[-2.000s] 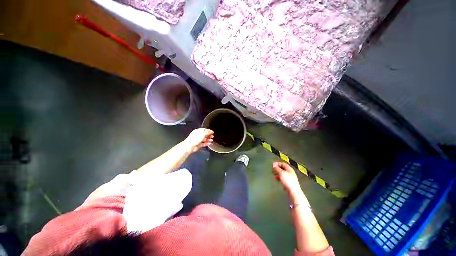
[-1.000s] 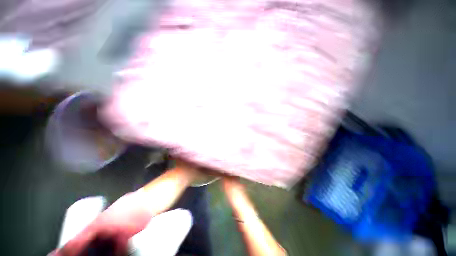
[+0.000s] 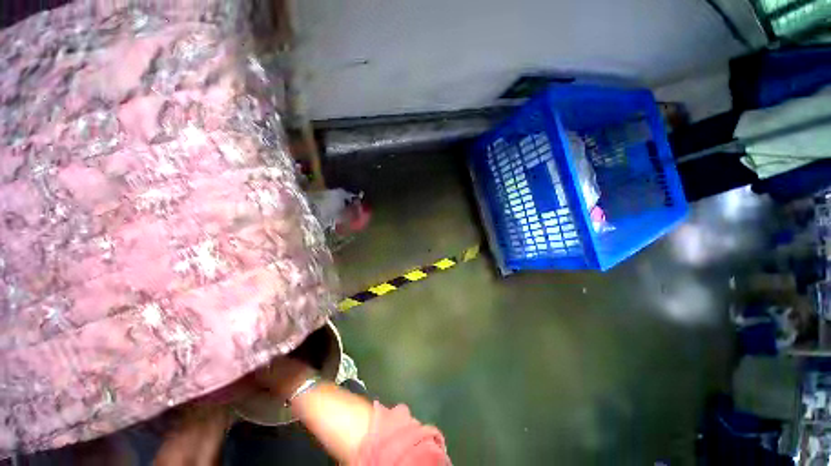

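Note:
A pink lace cover (image 3: 155,227) fills the left of the view. A round bucket (image 3: 335,350) with a dark inside shows partly below its lower edge. My right hand (image 3: 275,375), with a band at the wrist, reaches over the bucket at the cover's edge; its fingers are dark and hidden. My left hand (image 3: 205,417) is blurred at the bottom, by the cover's lower edge, and its fingers cannot be made out. Whether either hand holds anything cannot be seen.
A large blue slatted crate (image 3: 592,246) with pale items inside stands on the floor, near a pale wall (image 3: 410,55). A yellow-black floor strip (image 3: 401,280) runs from the bucket towards it. Dark and pale green cloth (image 3: 788,136) hangs at the upper right.
The view has swung right: cover and bucket now lie further left, and the crate is nearer the centre. My hands have moved to the cover's lower edge. The white cloth by my left arm no longer shows.

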